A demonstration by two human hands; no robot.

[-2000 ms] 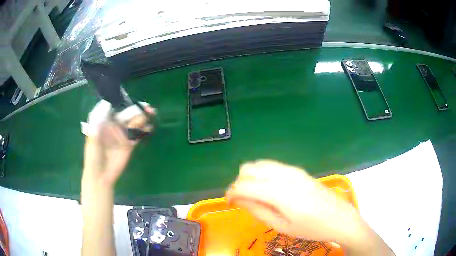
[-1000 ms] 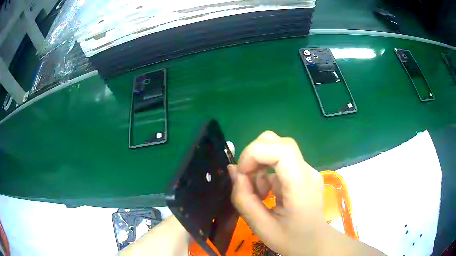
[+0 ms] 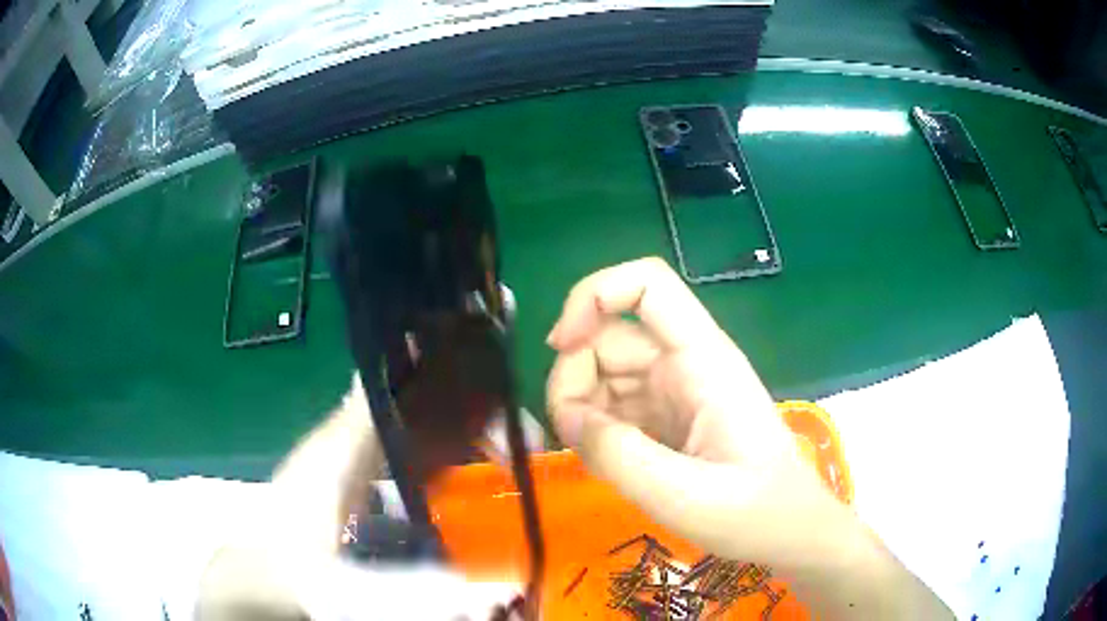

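Note:
My left hand (image 3: 328, 485), blurred and partly hidden, holds a black phone middle frame (image 3: 419, 243) upright over the left part of the orange parts tray (image 3: 826, 443). A light fingertip shows at the frame's right edge. My right hand (image 3: 643, 376) is just right of the frame and apart from it, with its fingers curled. I cannot tell whether a small part is between its fingertips. A loose pile of thin dark and copper slivers (image 3: 680, 582) lies in the tray below my right hand.
More middle frames lie spaced on the green belt, one at left (image 3: 270, 249), one right of centre (image 3: 716, 194), others further right (image 3: 971, 182). A tall stack of trays (image 3: 486, 85) stands beyond. White paper (image 3: 971, 461) at right bears dark specks.
Since one second ago, my right hand has come away from the held frame's edge. The held frame has swung more upright and left. The frames on the belt have shifted left.

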